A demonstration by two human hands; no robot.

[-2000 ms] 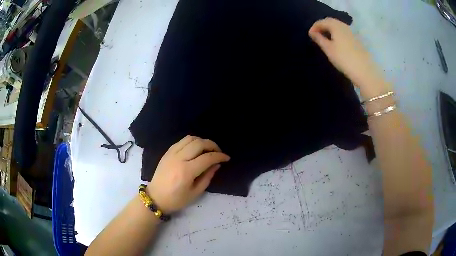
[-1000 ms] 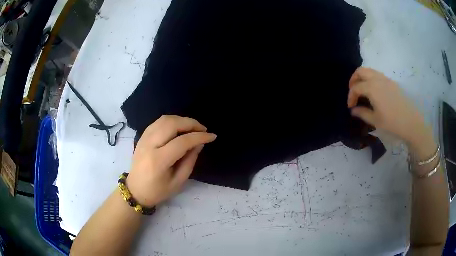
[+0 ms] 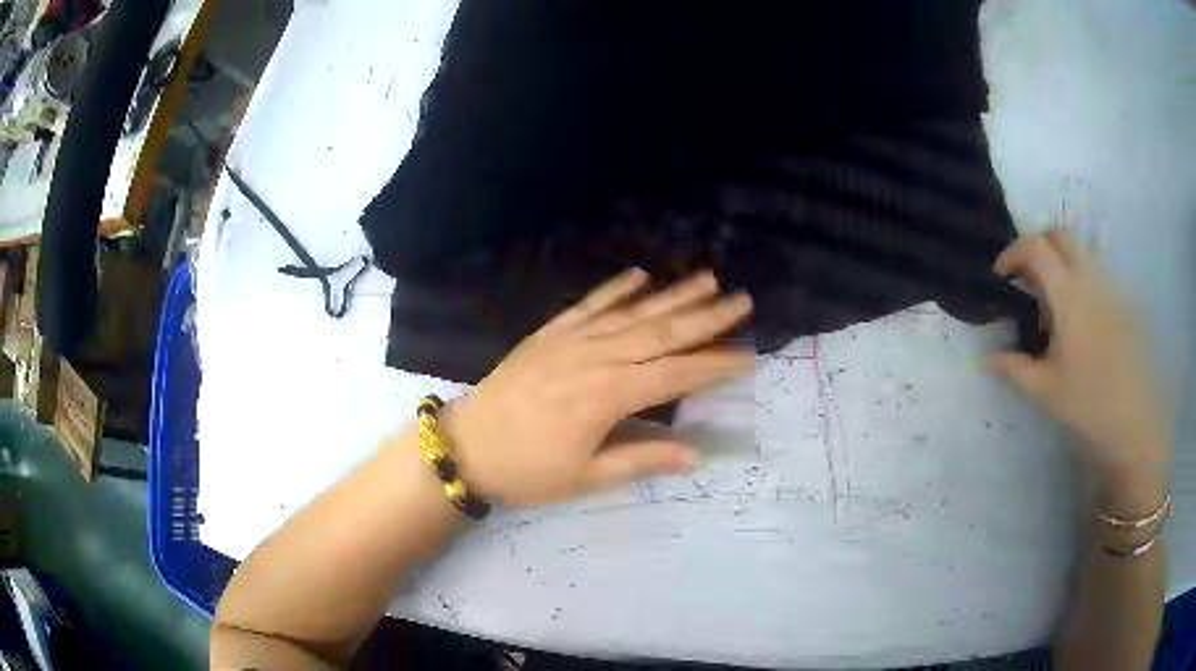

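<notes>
A large black cut garment panel (image 3: 708,144) lies on the white table cover (image 3: 630,564), its top cut off by the picture's edge. My left hand (image 3: 590,380) is spread and blurred over the panel's lower edge, holding nothing visible. My right hand (image 3: 1076,341) is at the panel's lower right corner, thumb and fingers on either side of a dark bit of cloth; blur hides whether they pinch it. A narrow black strip (image 3: 276,223) with a looped end lies left of the panel.
A blue plastic basket (image 3: 171,433) stands at the table's left edge. A long dark padded shape (image 3: 85,184) is at the upper left, beside a wooden bench edge (image 3: 164,118). Thin red and dark lines mark the cover below the panel.
My left hand has opened flat and moved right along the lower edge. My right hand has moved down from the panel's upper right to its lower right corner. The iron and small tool at right left view.
</notes>
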